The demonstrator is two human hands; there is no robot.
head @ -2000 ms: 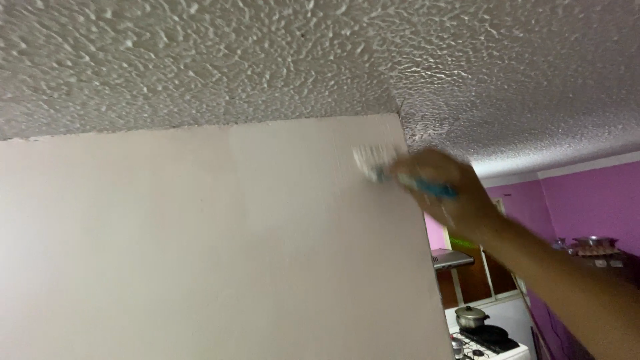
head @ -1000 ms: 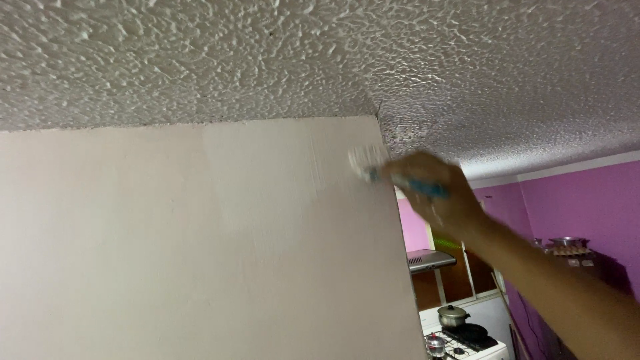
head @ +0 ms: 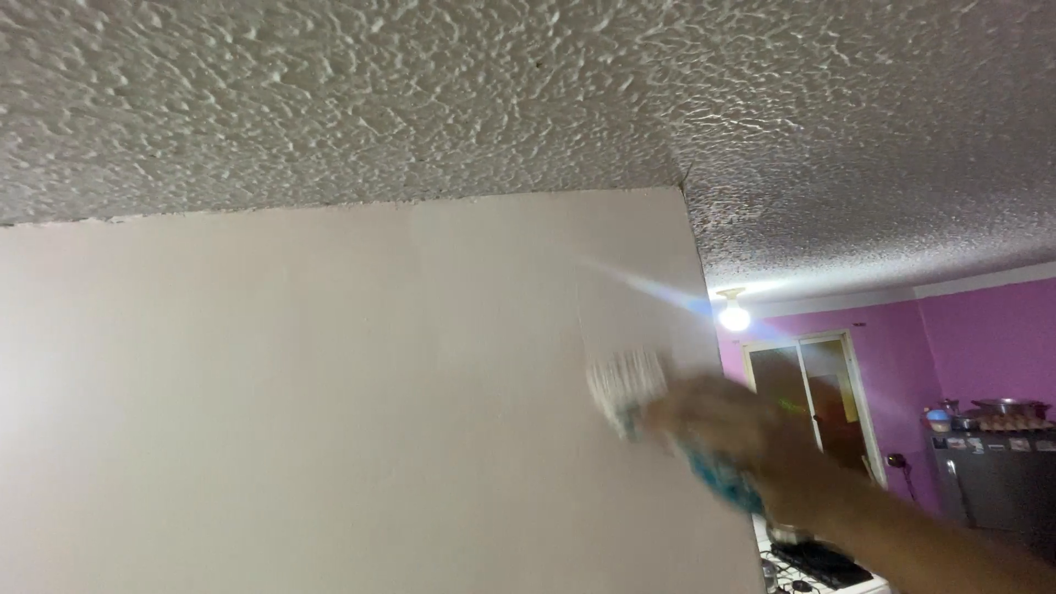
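Note:
My right hand (head: 726, 421), blurred by motion, is closed around a paintbrush with a blue handle (head: 722, 483). The brush's pale bristles (head: 627, 379) point up and lie at the light wall (head: 371, 371), close to its right-hand edge; whether they touch it is hard to tell. A slightly paler patch of the wall shows above and left of the brush. Along its top, the wall meets a rough textured ceiling (head: 371, 99). My left hand is out of the frame.
Beyond the wall's edge are a lit bulb (head: 733, 317), a framed window or door (head: 792, 379) and purple walls (head: 982, 338). A stove (head: 825, 569) stands low behind my forearm. At far right, a refrigerator (head: 990, 478) carries pots and a tray of eggs (head: 1015, 422).
My right hand has moved down along the wall with the brush, which was nearer the ceiling before. The bulb now shows beyond the wall's edge.

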